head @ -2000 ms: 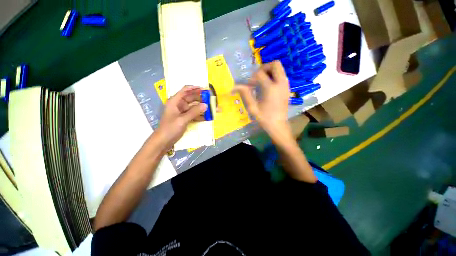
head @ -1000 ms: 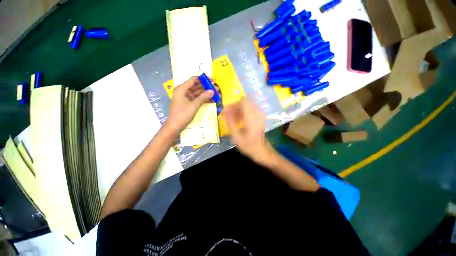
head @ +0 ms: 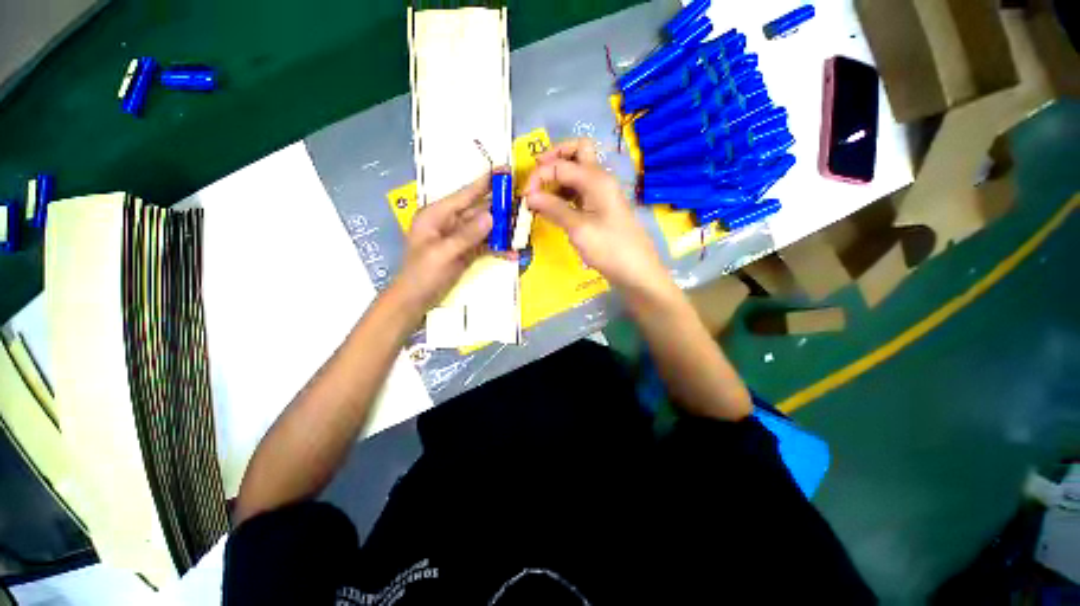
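Note:
A blue battery cell [head: 501, 211] stands lengthwise in my left hand [head: 447, 237], held between thumb and fingers, with thin leads at its far end. My right hand [head: 583, 211] is just right of the cell, its thumb and fingertips close together at a small pale adhesive pad [head: 522, 227] beside the cell. Whether the fingertips grip the pad cannot be told. Under my left hand a long cream liner sheet [head: 460, 107] lies on the grey and yellow printed mat [head: 557, 279].
A pile of blue cells [head: 708, 130] lies right of the mat, a smartphone [head: 849, 120] beyond it. A stack of adhesive sheets [head: 166, 367] is at the left. Several cells lie on the green belt [head: 272, 59]. Brown cardboard boxes [head: 947, 59] are at the far right.
The cell has turned more upright in my left hand. My right hand has moved from nearer my body up beside the cell, and a pale pad now shows there.

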